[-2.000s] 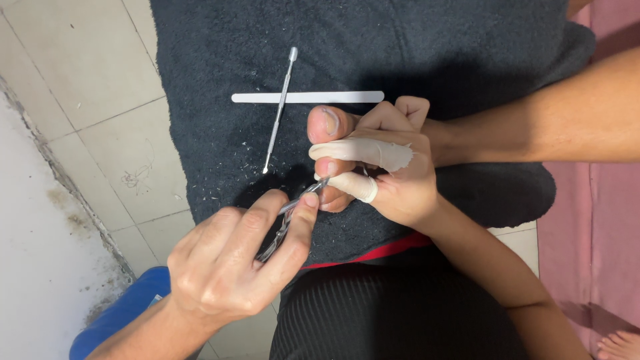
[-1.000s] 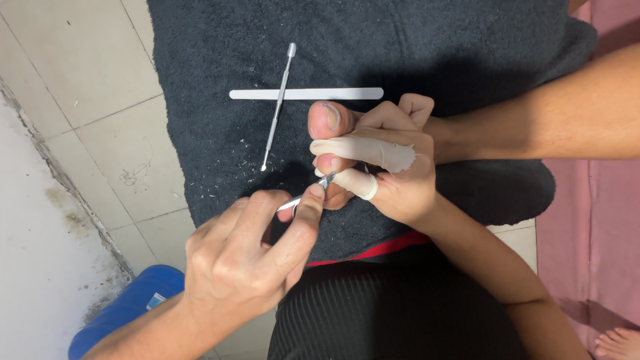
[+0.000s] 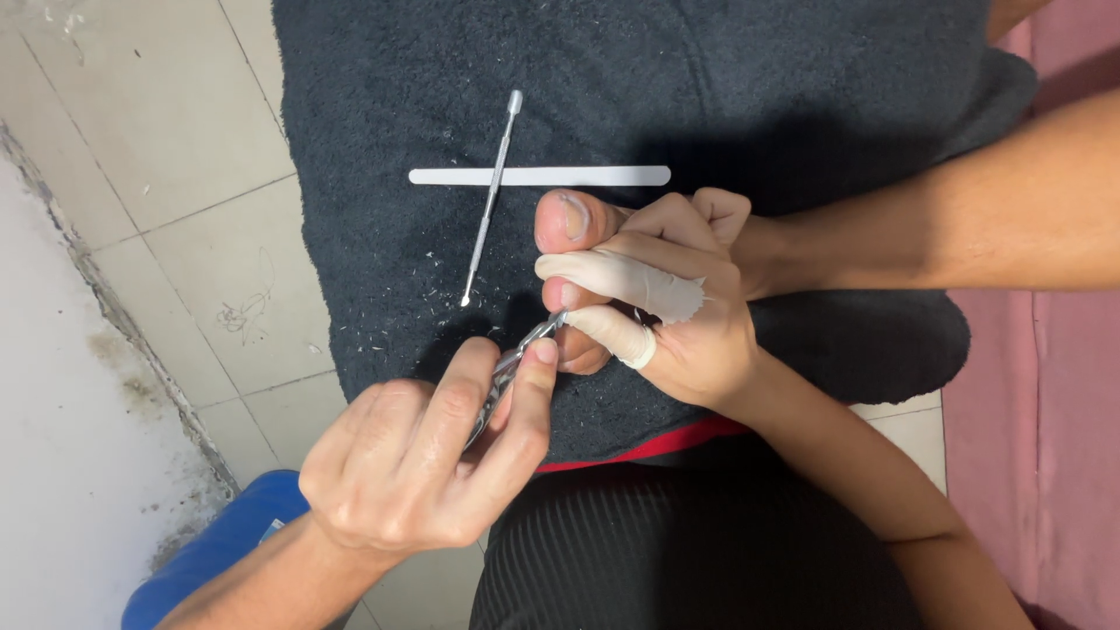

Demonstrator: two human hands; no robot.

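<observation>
My left hand [image 3: 420,437] holds shiny metal cuticle nippers [image 3: 512,367], its thumb and index finger around the handles. The nippers' tip is at the nail of the second toe [image 3: 564,296] of another person's foot. My right hand [image 3: 674,280], with white covers on thumb and index finger, grips that toe between these two fingers. The big toe [image 3: 573,220] lies just above the covered index finger; the smaller toes [image 3: 582,352] are partly hidden below the thumb. A metal cuticle pusher [image 3: 490,206] lies across a white nail file [image 3: 586,176] on the dark towel [image 3: 367,105].
Small pale flakes are scattered on the towel left of the toes. The other person's lower leg [image 3: 945,201] comes in from the right. A blue container [image 3: 219,542] stands at lower left beside the stained wall [image 3: 79,420], on floor tiles [image 3: 201,262]. Pink fabric [image 3: 1032,437] lies at right.
My left hand has turned the nippers since a second ago, so more of their handles shows. My right hand keeps its grip on the toe.
</observation>
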